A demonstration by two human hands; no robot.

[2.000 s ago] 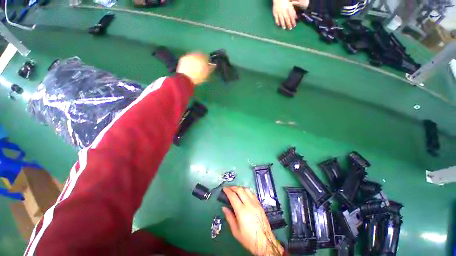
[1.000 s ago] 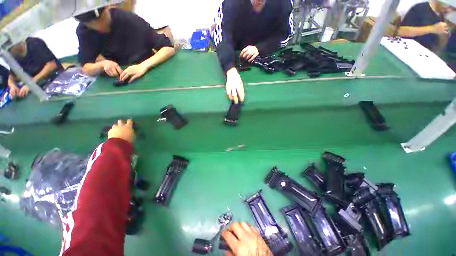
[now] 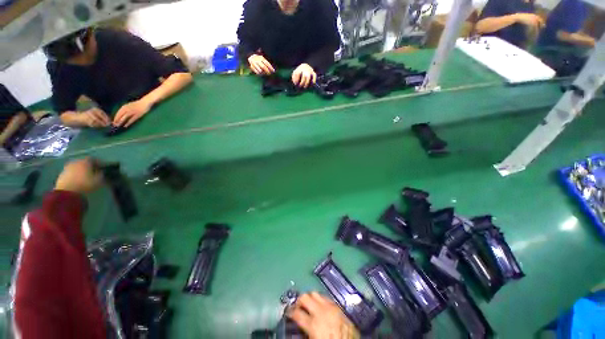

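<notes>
My left hand (image 3: 78,176), in a red sleeve, reaches to the far left. It is blurred, with its fingers at the upper end of a black housing (image 3: 121,193). My right hand (image 3: 324,318) is low at the bottom edge, fingers curled over a dark cylinder, mostly hidden. A small silver fitting (image 3: 289,296) lies by its fingertips. Another black cylinder (image 3: 263,334) is cut off by the bottom edge. A single black housing (image 3: 206,259) lies in front, left of centre. More housings (image 3: 345,289) are piled right of my right hand.
A shiny clear bag (image 3: 126,265) of black parts lies beside my left sleeve. Black units (image 3: 168,173) (image 3: 430,139) lie along the far strip. A metal post (image 3: 554,122) and a blue parts tray (image 3: 590,189) are at right. Several workers sit across the bench, near a black parts pile (image 3: 371,76).
The view has turned up and right. My left hand has moved farther left along the strip with a housing at its fingers. The opposite worker's hand has drawn back from the strip. My right hand stays low.
</notes>
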